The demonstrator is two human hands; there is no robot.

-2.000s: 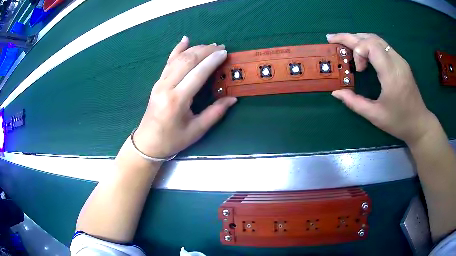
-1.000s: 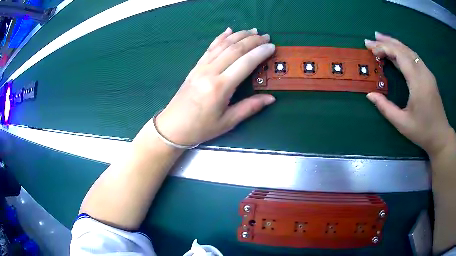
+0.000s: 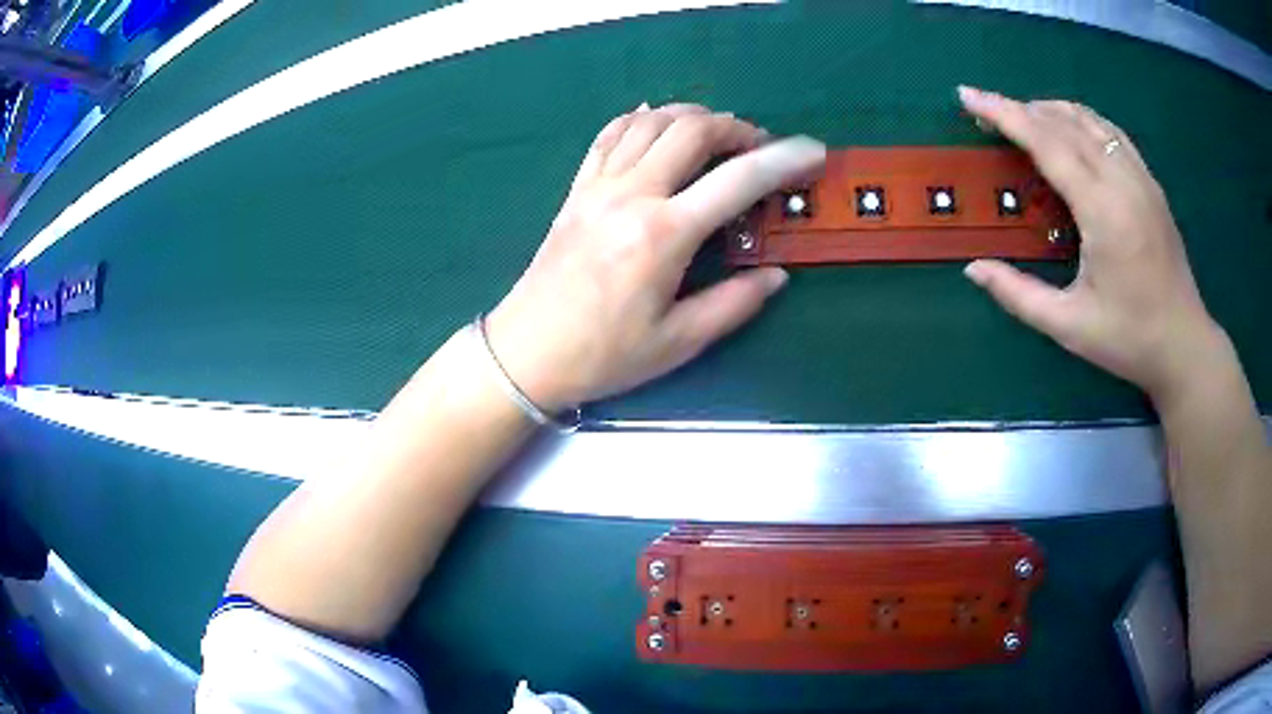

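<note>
A red fixture (image 3: 907, 246) lies on the green belt in front of me, long side across the view, with four dark square pockets in a row, each with a bright part. My left hand (image 3: 642, 244) is at its left end, index finger over the top left corner and thumb by the lower edge. My right hand (image 3: 1081, 223) is around its right end, fingers above and thumb at the lower edge. Both hands cover the fixture's end corners, so firm contact is hard to tell. A stack of red fixtures (image 3: 840, 644) lies nearer me, its top one showing small holes and no bright parts.
A silver-white strip (image 3: 837, 477) runs between the fixture and the stack. A grey metal plate (image 3: 1152, 635) is at the lower right by my right forearm. Small dark fixtures (image 3: 63, 296) lie at the far left near purple-blue light. A white object (image 3: 544, 702) shows at the bottom edge.
Since two seconds ago, the held fixture and both hands sit further right in view. In the last second my left index finger has reached further over the fixture's left end, and my right fingers have shifted left.
</note>
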